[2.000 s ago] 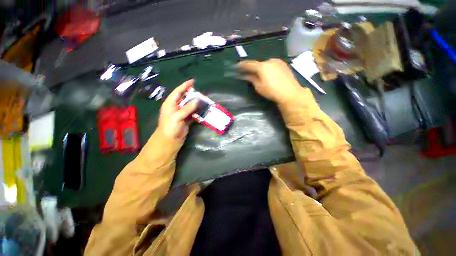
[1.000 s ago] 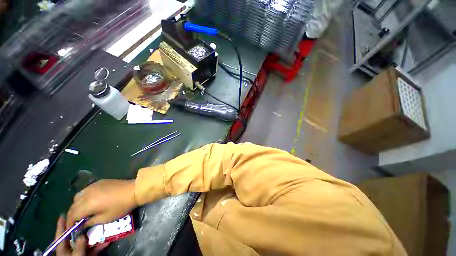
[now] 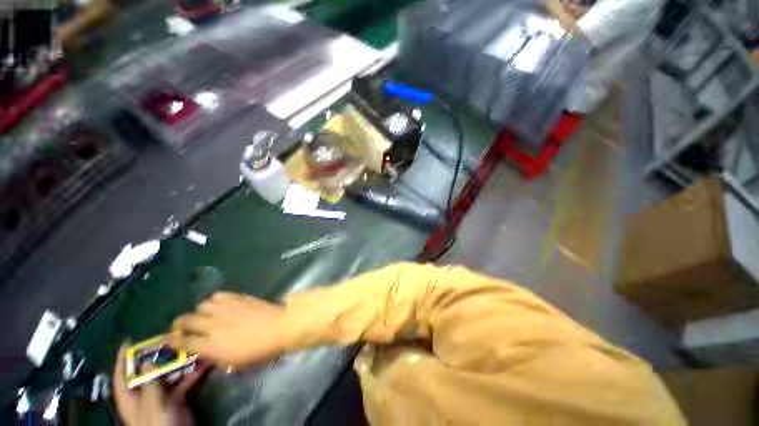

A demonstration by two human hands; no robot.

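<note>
A phone face with a yellow edge around a dark screen [image 3: 158, 359] is at the lower left, tilted, over the dark green mat [image 3: 250, 274]. My left hand [image 3: 150, 406] is shut on the phone from below and is partly cut off by the lower edge. My right hand [image 3: 237, 330] touches the phone's right end with its fingertips; blur hides whether it grips it. Slim tweezers [image 3: 313, 245] lie on the mat beyond my right forearm.
A white bottle [image 3: 265, 178], a solder reel [image 3: 327, 156] on brown card and a soldering station [image 3: 403, 137] with a blue iron [image 3: 408, 91] stand at the back. White bits [image 3: 133, 258] lie along the conveyor edge. A cardboard box [image 3: 674, 250] stands right. A person's sleeve [image 3: 620, 42] shows top right.
The view has turned and shifted, so things sit further right. The phone's yellow-edged face now shows where a red housing with a pale board showed before. The long thin bar by my hands is gone from view.
</note>
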